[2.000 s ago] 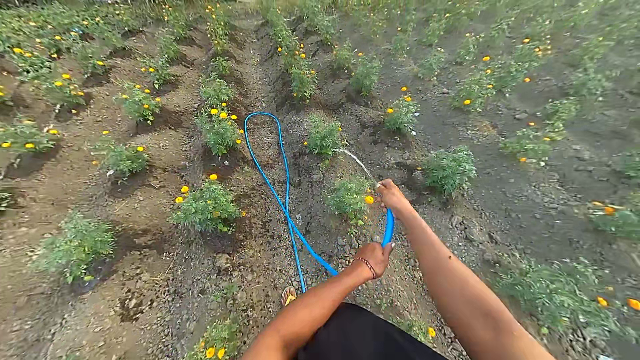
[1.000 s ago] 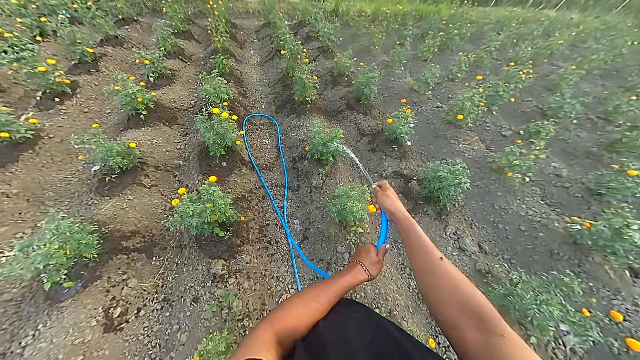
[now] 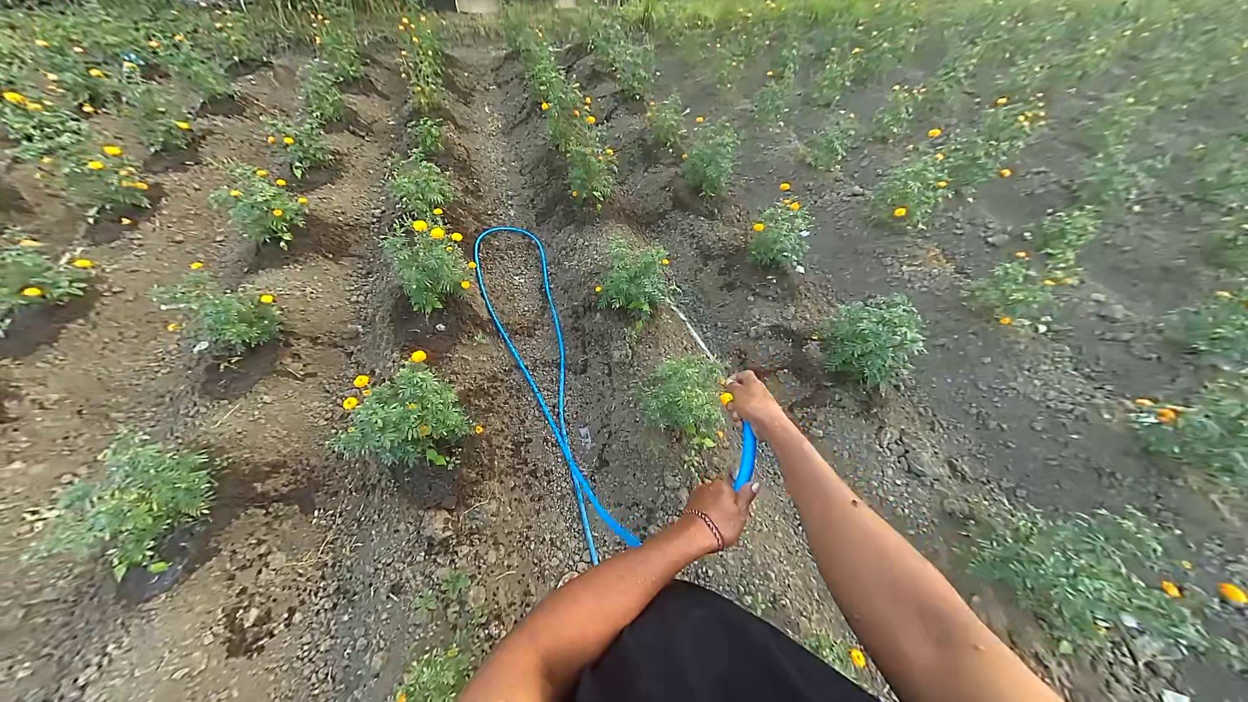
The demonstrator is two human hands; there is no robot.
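Observation:
My right hand (image 3: 754,402) is closed around the front end of a blue garden hose (image 3: 748,456), from which a thin stream of water (image 3: 693,330) runs forward and left toward a marigold plant (image 3: 634,279). Lower down, my left hand (image 3: 722,509), with a braided bracelet at the wrist, grips the same hose. Another marigold plant (image 3: 684,397) stands just left of my right hand. Behind my left hand the hose passes under my forearm and lies on the soil in a long narrow loop, crossing itself.
Rows of marigold plants with yellow-orange blooms stand on both sides, among them one at left (image 3: 405,417) and one at right (image 3: 873,339). Furrows of stony soil (image 3: 487,127) run between the raised rows. Grass borders the far edge.
The water stream looks thinner and straighter than one second ago, when it arced and spread at its far end. Both hands keep their hold on the hose.

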